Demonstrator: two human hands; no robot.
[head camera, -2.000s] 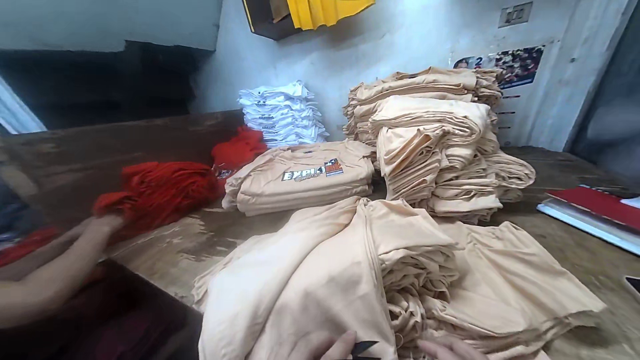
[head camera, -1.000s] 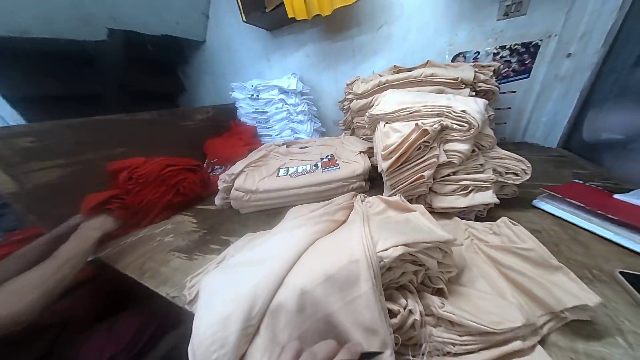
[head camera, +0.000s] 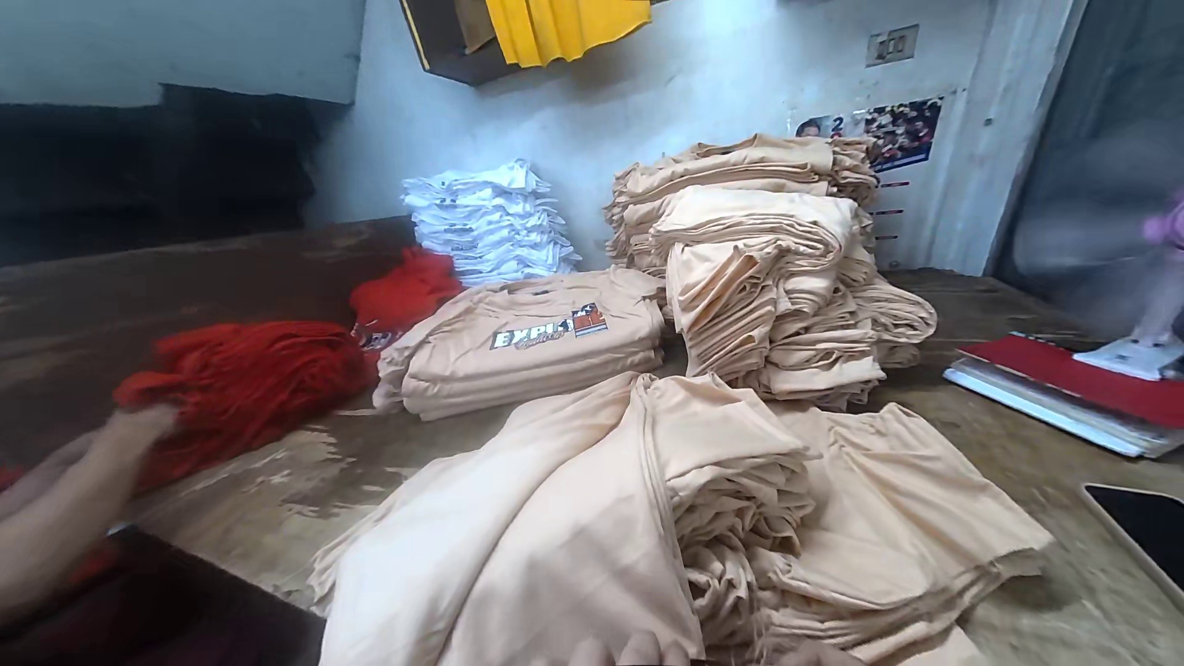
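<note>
A pile of peach fabric pieces (head camera: 573, 527) lies spread in front of me. At the bottom edge, the fingertips of my left hand (head camera: 634, 650) rest on its near part; a dark sliver shows beside them, too little to identify. Only a blurred part of my right hand (head camera: 805, 653) shows at the frame's edge, by the lower folds, and its grip is hidden. More layered peach fabric (head camera: 906, 499) lies to the right. Behind the pile are folded peach T-shirts (head camera: 532, 347) with a printed chest design, and a tall stack of folded peach fabric (head camera: 758, 268).
At left, another person's forearms (head camera: 83, 509) reach to red fabric (head camera: 259, 388) on the wooden table (head camera: 250, 499). White folded garments (head camera: 490, 222) stand by the wall. A red folder on papers (head camera: 1073, 375), a phone (head camera: 1147, 532) and a blurred pink fan (head camera: 1156, 305) are at right.
My right hand, visible two seconds ago and out of sight one second ago, shows again at the bottom edge. The peach pile keeps much the same shape.
</note>
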